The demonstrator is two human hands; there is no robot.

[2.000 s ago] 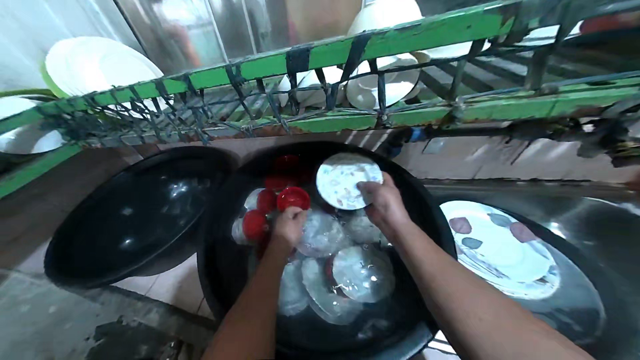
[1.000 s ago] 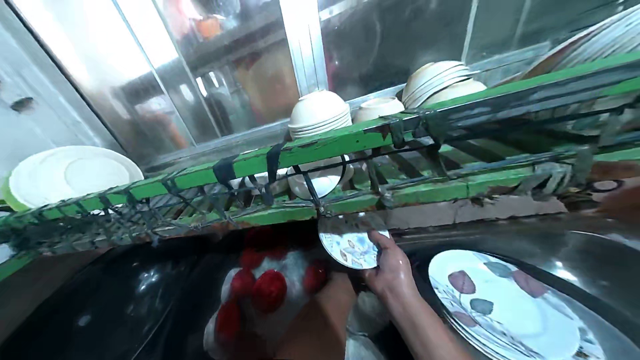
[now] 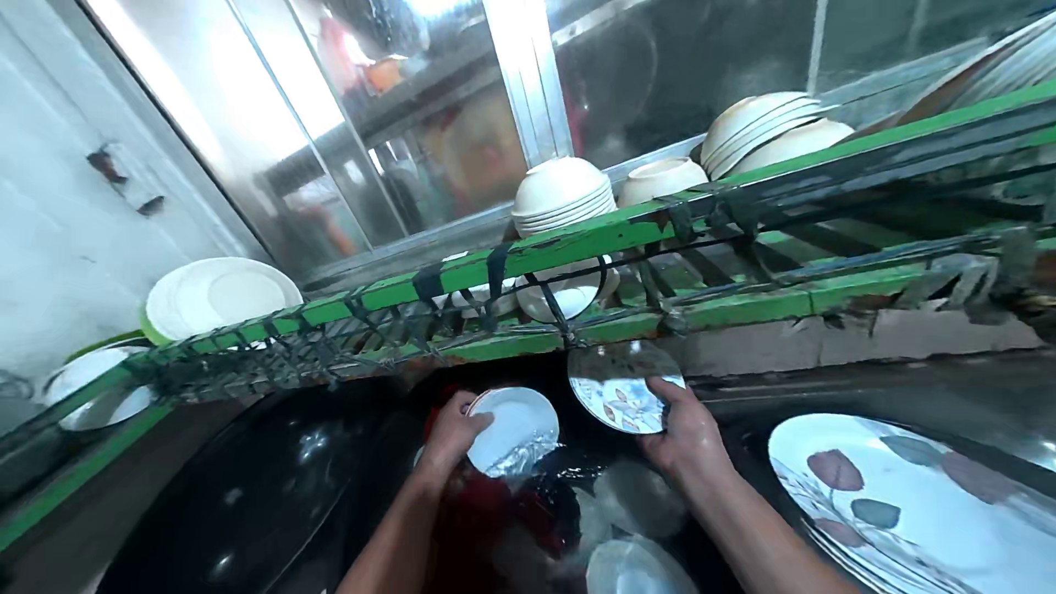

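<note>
My left hand (image 3: 452, 433) grips a small white dish (image 3: 513, 432) by its left edge, tilted over the water, with wet shine on its lower part. To its right, my right hand (image 3: 685, 425) holds a small plate with a leaf pattern (image 3: 624, 396), thumb on its face. Whether that is one plate or a thin stack, I cannot tell. Below both hands lies a black tub of water holding red dishes, blurred, and pale bowls (image 3: 635, 568).
A green rack (image 3: 577, 239) crosses above the tub, bearing stacked white bowls (image 3: 563, 188) and white plates (image 3: 223, 295). Large leaf-patterned plates (image 3: 907, 495) are stacked at right. Another black tub (image 3: 247, 487) stands at left.
My left hand now holds a white dish; two seconds ago it was at a red bowl in the tub. My right hand still holds its plate. The view has tilted up toward the rack.
</note>
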